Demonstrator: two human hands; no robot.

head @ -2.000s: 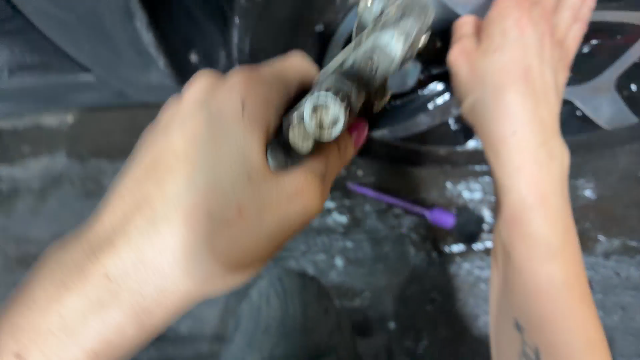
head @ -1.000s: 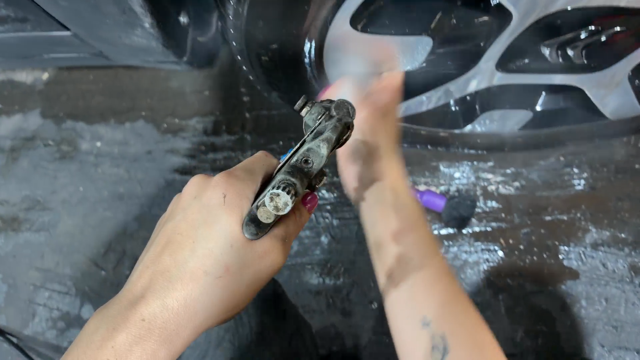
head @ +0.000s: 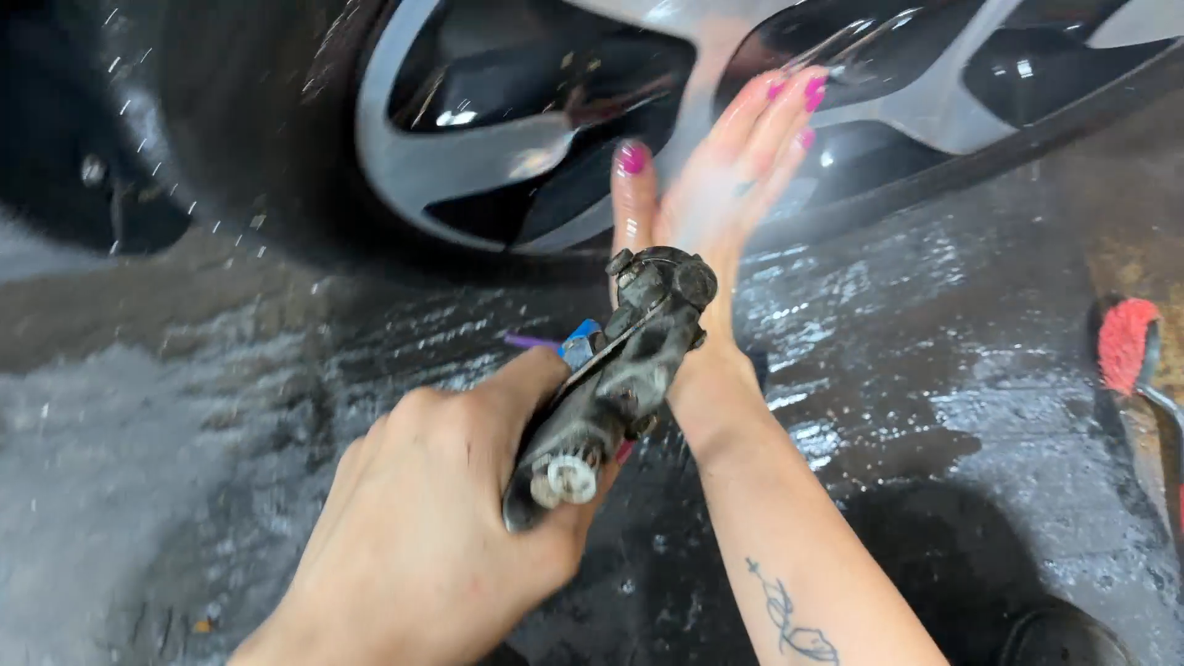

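My left hand is wrapped around a worn black spray gun, near the middle of the head view. Water spray from the gun meets my right hand, which is wet, with its fingers spread and nothing held in it. Beyond that hand lies a silver-and-black alloy wheel of a car, with its tire around the rim. Whether the right palm touches the wheel cannot be told. A purple handle shows partly behind the gun, the rest of it hidden.
A red-headed brush or mitt on a metal handle lies on the wet floor at the right. A dark shoe shows at the bottom right. Dark car bodywork fills the upper left.
My right hand shows its fingers spread in the spray, where a second ago it was blurred. The view has shifted, bringing the red-headed tool into sight. The left hand keeps its hold on the spray gun.
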